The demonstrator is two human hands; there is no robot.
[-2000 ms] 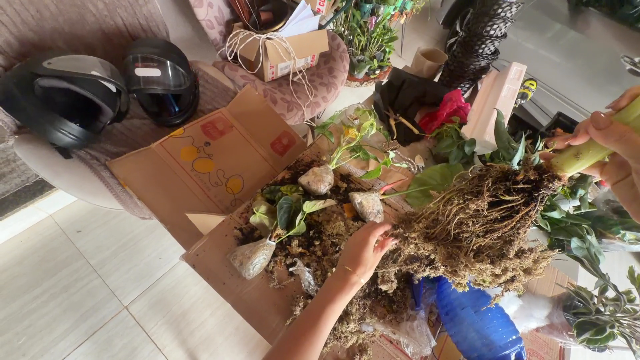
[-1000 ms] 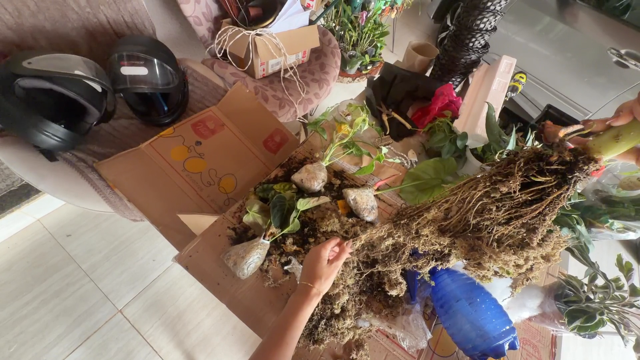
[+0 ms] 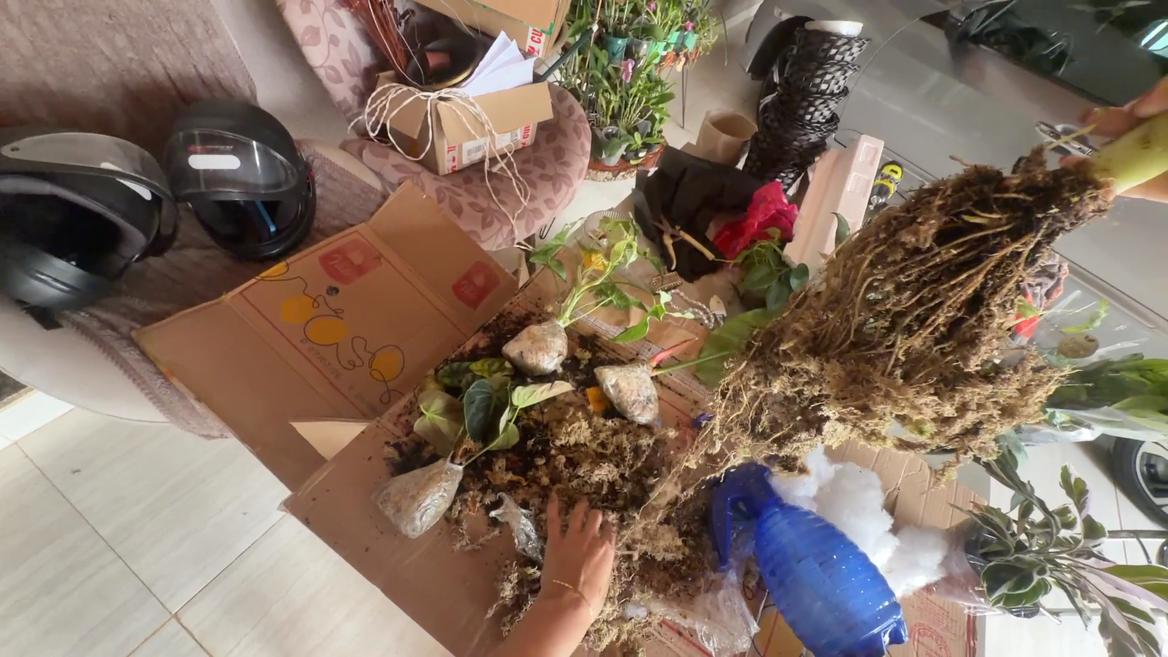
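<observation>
My right hand point(image 3: 1136, 146), partly cut off at the right edge, grips the thick pale green stem point(image 3: 1131, 157) of a plant. Its large root ball point(image 3: 894, 319), matted with brown moss, hangs down and left from the stem. My left hand point(image 3: 579, 552) rests palm down, fingers spread, on loose moss and dark soil point(image 3: 593, 456) spread over cardboard. A torn piece of clear plastic point(image 3: 520, 527) lies beside its fingers. Up and left are small plants with wrapped root balls: one by the dark leaves point(image 3: 420, 497), one higher point(image 3: 537, 349), one near the middle point(image 3: 630, 391).
A blue plastic bottle point(image 3: 821, 566) lies by white fluffy fibre point(image 3: 849, 502) on the right. Pruning shears point(image 3: 689, 239) lie on black material. Two helmets point(image 3: 242, 178) sit on a couch at left. Flattened cardboard point(image 3: 347, 319), a box with string point(image 3: 465, 128) and potted plants point(image 3: 1022, 547) surround the work.
My left hand has left the trailing edge of the roots and moved down onto the loose moss, its fingers now spread. The root ball has been raised toward the upper right by my right hand.
</observation>
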